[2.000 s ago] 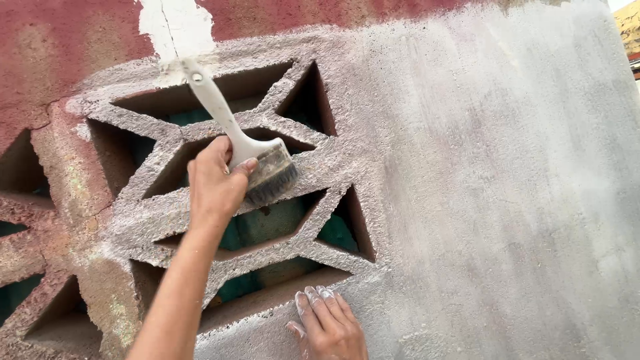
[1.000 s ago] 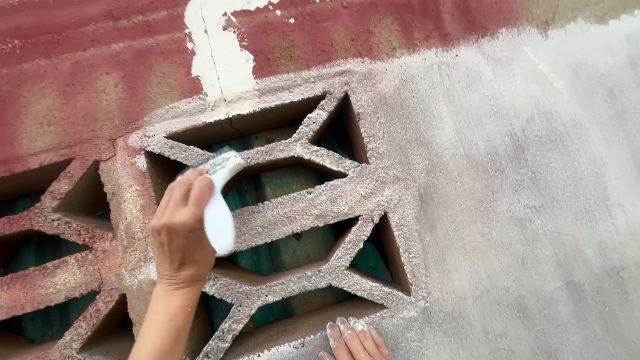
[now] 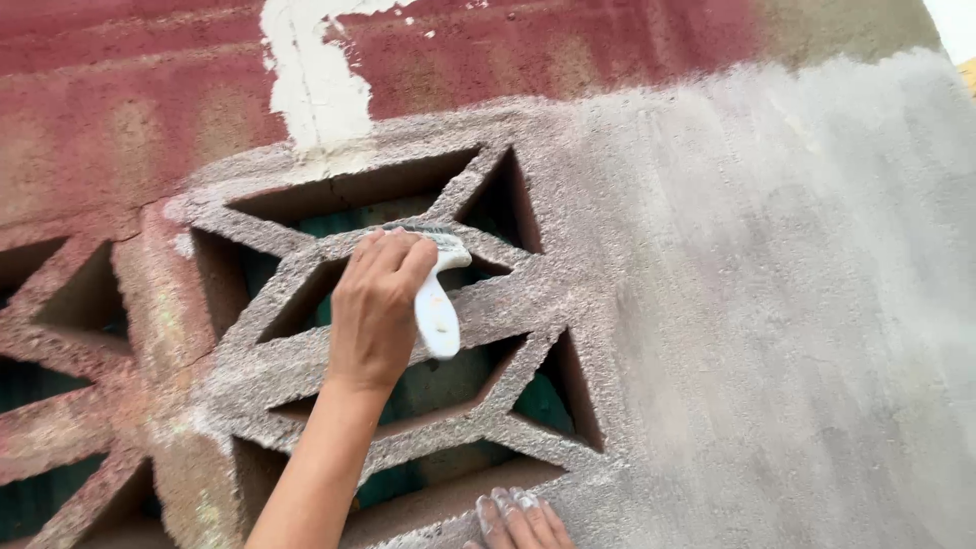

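My left hand (image 3: pixel 381 305) grips a wide paintbrush (image 3: pixel 438 316) near its head. The white handle points down, and the dark bristles, partly hidden by my fingers, are against the upper inner bar of a rough concrete lattice block (image 3: pixel 526 301). Around its openings the block looks greyish-white. At the bottom edge, my right hand (image 3: pixel 526 522) lies with its fingers on the wall just below the block, its fingertips smeared white; the rest of it is out of view.
Grey-white wall (image 3: pixel 778 305) spreads to the right of the block. Above is a dark red band (image 3: pixel 549 49) crossed by a white patch (image 3: pixel 316 84) with a thin crack. Another lattice block (image 3: pixel 61 427), reddish, adjoins at left. Green surfaces show behind the openings.
The brush handle, pointing up-left two seconds ago, now points down. My left hand has moved from the block's left side onto its upper inner bar since one second ago. My right hand stays low on the wall.
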